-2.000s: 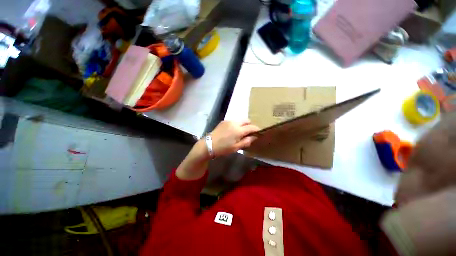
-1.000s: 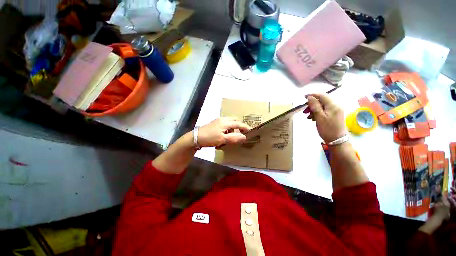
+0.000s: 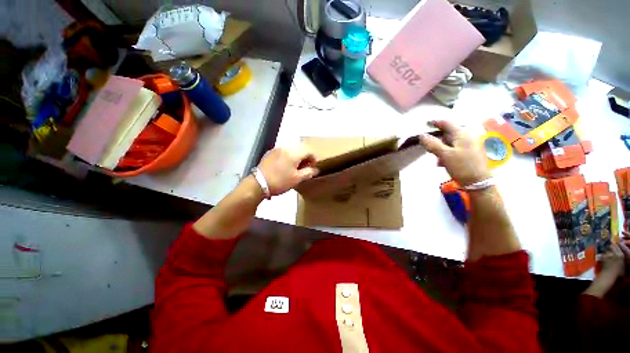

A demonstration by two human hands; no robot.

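Note:
A brown cardboard carton (image 3: 366,167) is held up between my hands, its top edge partly spread and showing a dark inside. My left hand (image 3: 282,172) grips its left end. My right hand (image 3: 454,153) grips its right end. A flat carton blank (image 3: 349,212) with dark printing lies on the white table under it, partly covered. The tape gun (image 3: 456,200), orange and blue, lies on the table beside my right forearm.
A yellow tape roll (image 3: 496,150) lies just past my right hand. Behind are a teal bottle (image 3: 354,63), a phone and a pink notebook (image 3: 426,54). Orange packages (image 3: 570,222) and another person's hand (image 3: 608,265) are at right. An orange basket (image 3: 181,143) stands left.
The held carton has gone from a thin, flat edge to partly spread, its dark inside showing. My right hand, blurred at the right edge at first, came onto its right end.

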